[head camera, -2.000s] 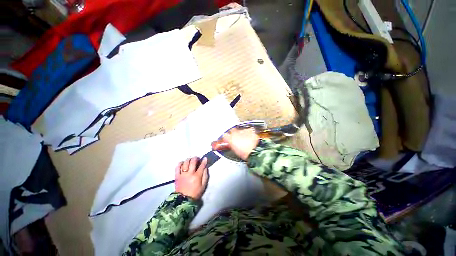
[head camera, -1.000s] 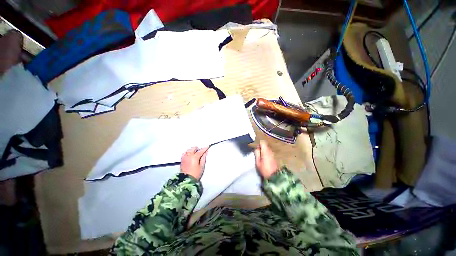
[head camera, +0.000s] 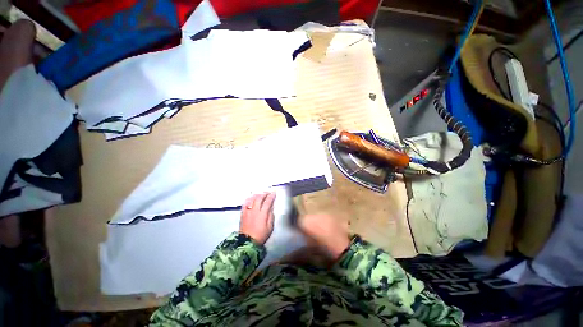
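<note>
A white garment panel (head camera: 217, 175) with a narrow black edge lies across the pressing board, over more white cloth (head camera: 166, 249). A black band shows at its right end. My left hand (head camera: 257, 216) lies on the cloth at the panel's lower edge; whether it grips is unclear. My right hand (head camera: 325, 233) is blurred at the right end of the lower cloth, near a blurred dark edge; its fingers are unclear. The steam iron (head camera: 371, 153) with an orange-brown handle stands on the board to the right, untouched.
The tan board (head camera: 83, 255) holds a stack of white panels (head camera: 192, 67) at the far side and a loose dark strip (head camera: 281, 112). White and black cloth (head camera: 38, 147) hangs at left. A cream cloth (head camera: 444, 211) and the braided hose (head camera: 455, 124) are at right.
My right hand has let go of the iron, which now stands on the board. Since the second frame, my right hand has moved left and nearer my body, and the lower cloth's right end has been drawn in.
</note>
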